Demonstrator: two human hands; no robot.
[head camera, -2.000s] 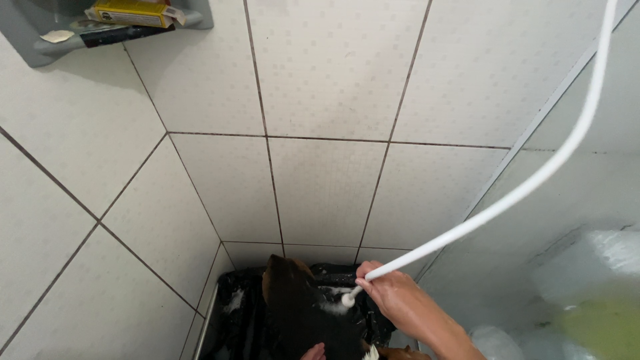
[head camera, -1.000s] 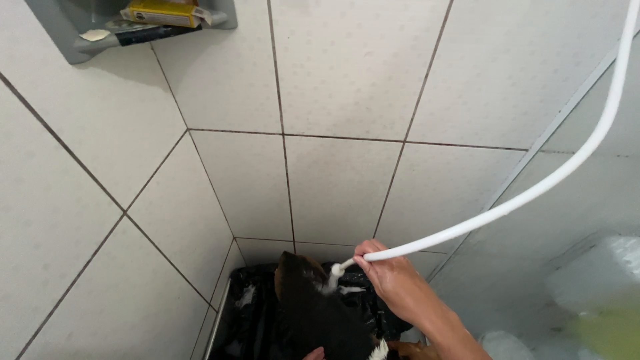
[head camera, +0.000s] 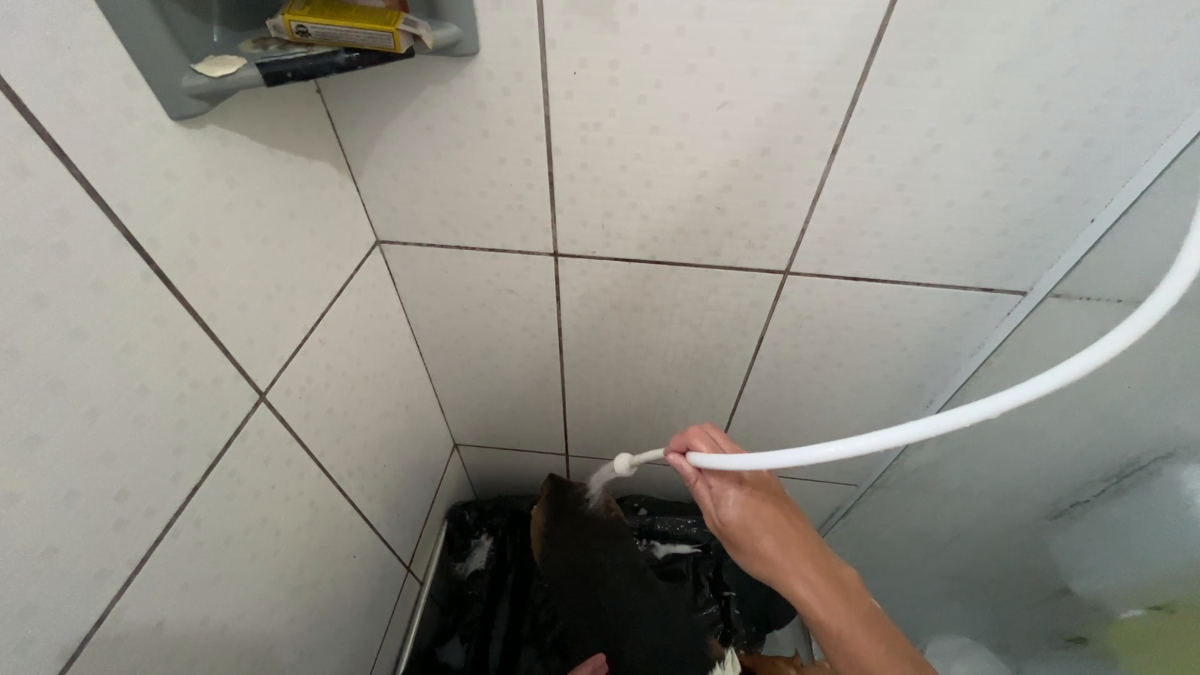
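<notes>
My right hand (head camera: 736, 497) grips a white shower hose (head camera: 844, 450) near its small nozzle (head camera: 625, 463). Water runs from the nozzle onto the head of a dark, brown-edged animal, which looks like a dog (head camera: 609, 581). The animal is on wet black plastic sheeting (head camera: 487, 581) with patches of foam. Of my left hand (head camera: 591, 666), only fingertips show at the bottom edge, against the animal's side; the rest is out of frame. Some orange-brown and whitish fur (head camera: 727, 662) shows below my right wrist.
Tiled walls (head camera: 670, 356) meet in a corner behind the animal. A grey corner shelf (head camera: 220, 89) at the upper left holds a yellow box (head camera: 342, 25) and a pale flat piece (head camera: 219, 66). A translucent panel (head camera: 1022, 487) stands at the right, with blurred shapes behind it. A metal rim (head camera: 422, 600) edges the black sheeting.
My right hand has moved the nozzle from over the animal's back up to its head. Water now falls beside the ears. The view has shifted slightly.
</notes>
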